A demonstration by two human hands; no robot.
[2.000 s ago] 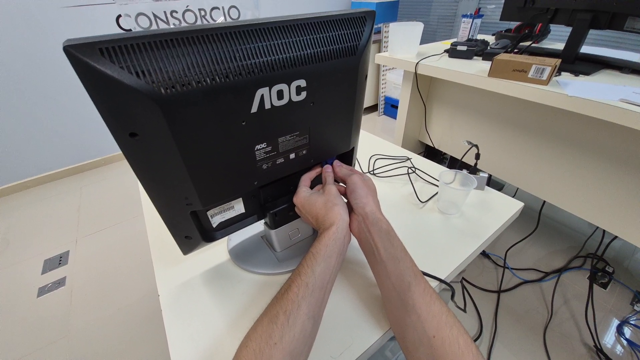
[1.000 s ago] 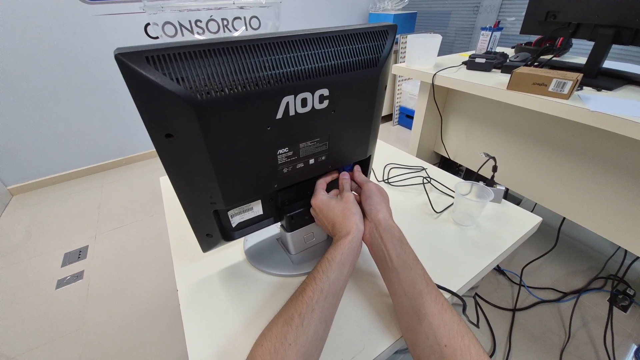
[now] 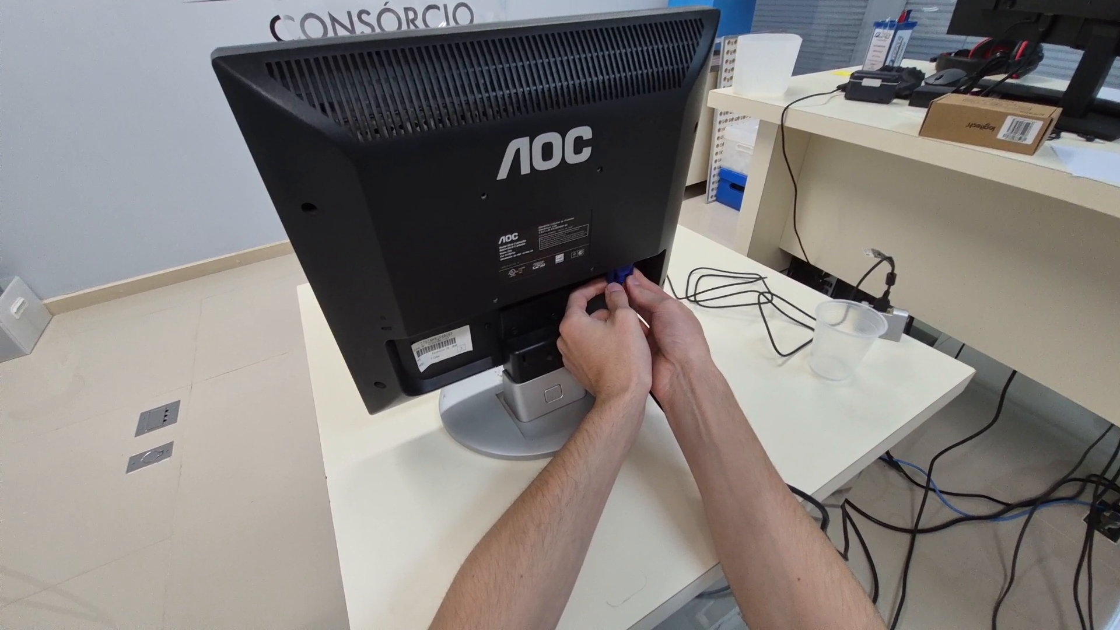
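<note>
A black AOC monitor (image 3: 420,192) shows its back, on a round silver stand (image 3: 499,429) that rests on a cream table (image 3: 402,525). Below its printed label, at the recess in the lower back, my left hand (image 3: 608,346) and my right hand (image 3: 674,332) are side by side. Between their fingertips is a blue cable connector (image 3: 619,275), probably VGA, gripped by both. Whether it is fully seated in the port cannot be seen. Thin black cable (image 3: 735,284) lies in loops to the right of the monitor.
A clear plastic cup (image 3: 844,341) stands right of my hands, near a dark plug and cable at the table's far edge. A second desk (image 3: 875,131) holds a cardboard box (image 3: 990,121), a white cup (image 3: 766,64) and another monitor. Black and blue cables (image 3: 954,516) lie on the floor at right.
</note>
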